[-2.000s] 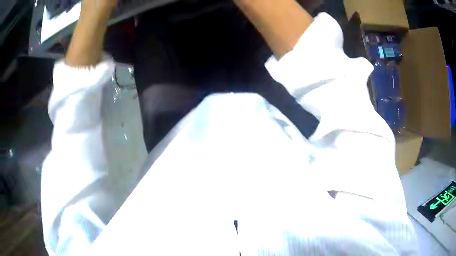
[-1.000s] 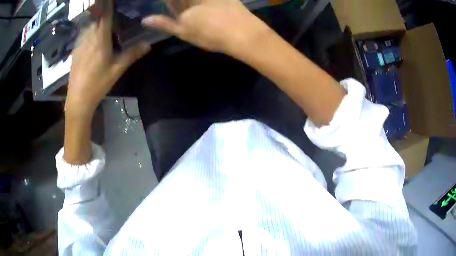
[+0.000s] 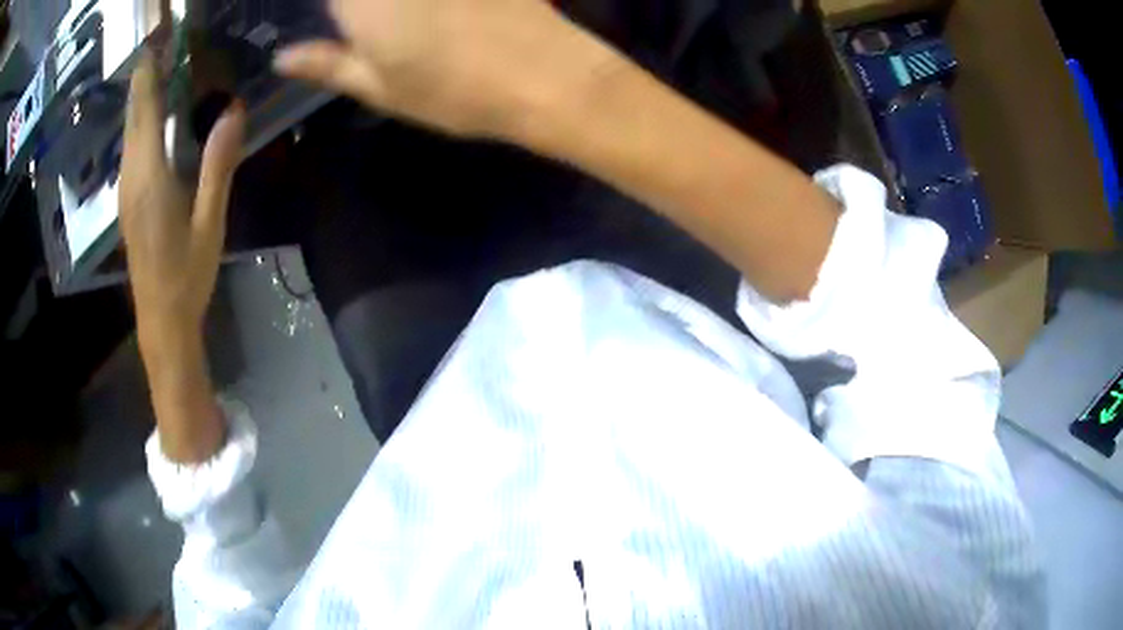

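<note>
My left hand (image 3: pixel 173 228) is at the upper left, over the near edge of the bench-type machine (image 3: pixel 92 228). Its thumb and fingers are apart, with nothing clearly held between them. My right hand (image 3: pixel 431 62) reaches in at the top, partly cut off by the frame's edge. Its thumb points left and its other fingers are hidden, so I cannot tell whether it holds anything. A dark, blurred area with pale glints lies between the two hands. I cannot make out a box there.
An open brown carton (image 3: pixel 1016 123) stands at the right, beside my right arm. Navy retail boxes (image 3: pixel 930 154) with glossy film glints lie in it. A bright blue edge shows behind it. A green-lit exit sign (image 3: pixel 1102 416) is at the far right.
Both hands first came down into view from the top edge. Since then the view has shifted, the left hand sits slightly lower and further left, and the carton appears higher.
</note>
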